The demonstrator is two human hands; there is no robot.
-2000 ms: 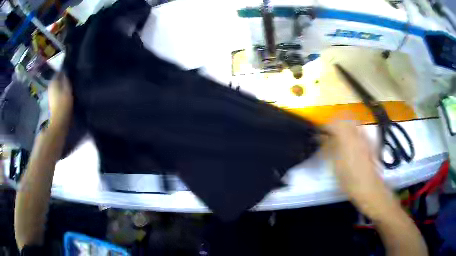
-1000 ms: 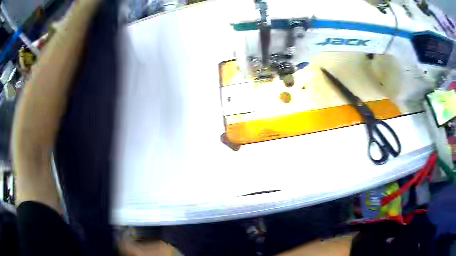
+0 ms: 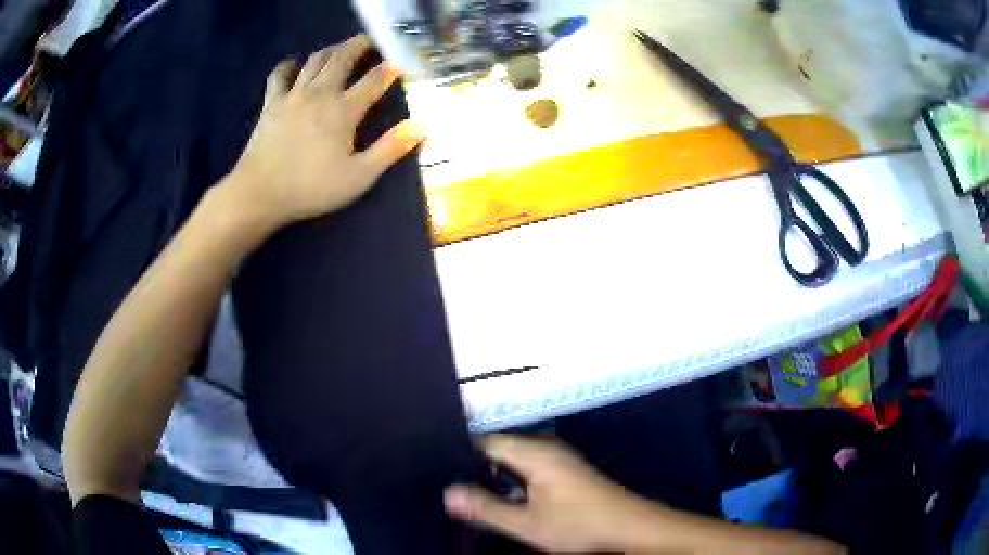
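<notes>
The black garment cloth [image 3: 336,325] lies over the left of the table and hangs over its front edge. My left hand [image 3: 317,141] lies on the cloth, palm down with fingers spread, left of the sewing machine's needle area. My right hand [image 3: 531,488] grips the cloth's right edge at the table's front; a small dark thing shows between its fingers, too unclear to name. The black shears [image 3: 768,146] lie untouched on the machine bed and table, tips towards the upper left.
The sewing machine's bed has an orange-yellow front strip [image 3: 607,171]. The white table [image 3: 607,282] curves along the front. A shopping bag with red handles [image 3: 846,369] is below at right. A blue-rimmed basket [image 3: 201,540] shows at the bottom left. A green-white packet [image 3: 963,146] is at far right.
The cloth now lies flat beside the machine. My left hand has come down onto it and my right hand has taken its front edge. The view has shifted, with less of the machine showing.
</notes>
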